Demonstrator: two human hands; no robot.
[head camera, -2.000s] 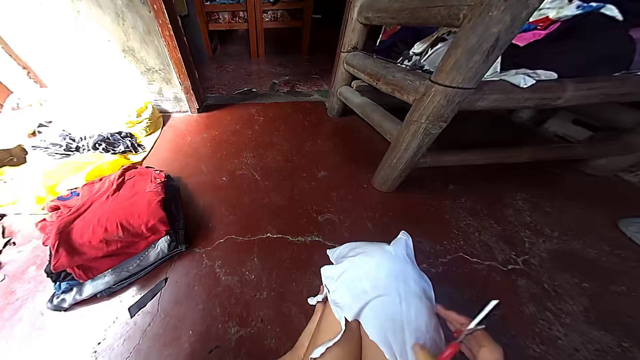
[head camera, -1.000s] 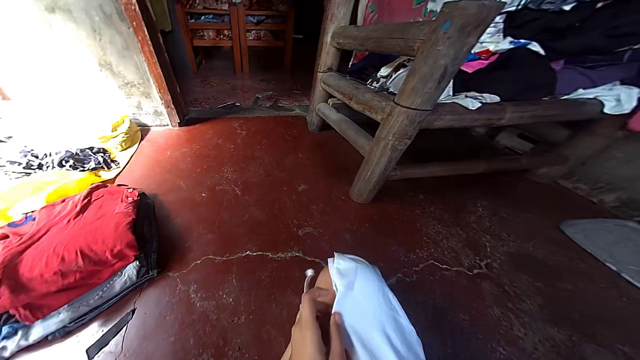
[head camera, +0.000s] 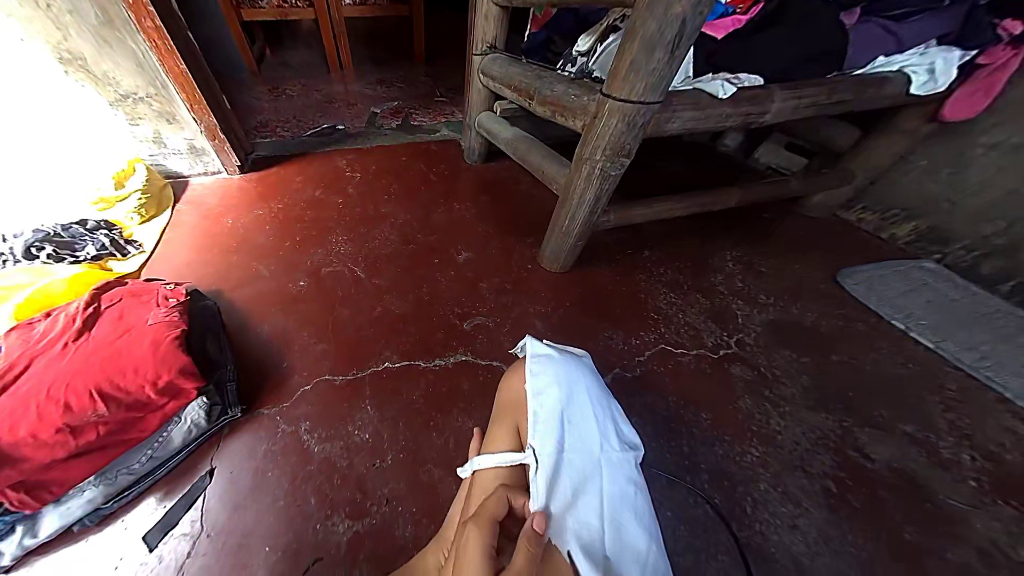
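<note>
A white cloth (head camera: 584, 456) lies draped over my bent knee at the bottom middle, with a narrow white strip (head camera: 496, 462) sticking out to the left from its edge. My left hand (head camera: 488, 528) is low beside the leg, its fingers curled and pinching the cloth's left edge below the strip. One of its fingers shows on the far side of the leg. My right hand cannot be made out; the cloth and the frame's lower edge may hide it. The scissors are out of sight.
Folded clothes with a red garment (head camera: 96, 384) on top lie left, near a black strip (head camera: 178, 510) and yellow cloth (head camera: 136, 196). A wooden bench frame (head camera: 600, 136) bears heaped clothes. A grey mat (head camera: 936, 312) lies right; a thin dark cord (head camera: 720, 512) curves beside the white cloth.
Two seconds ago a hand held red-handled scissors right of the white cloth; they are gone from view. The cloth now lies flatter over the knee, with its narrow strip stretched leftward.
</note>
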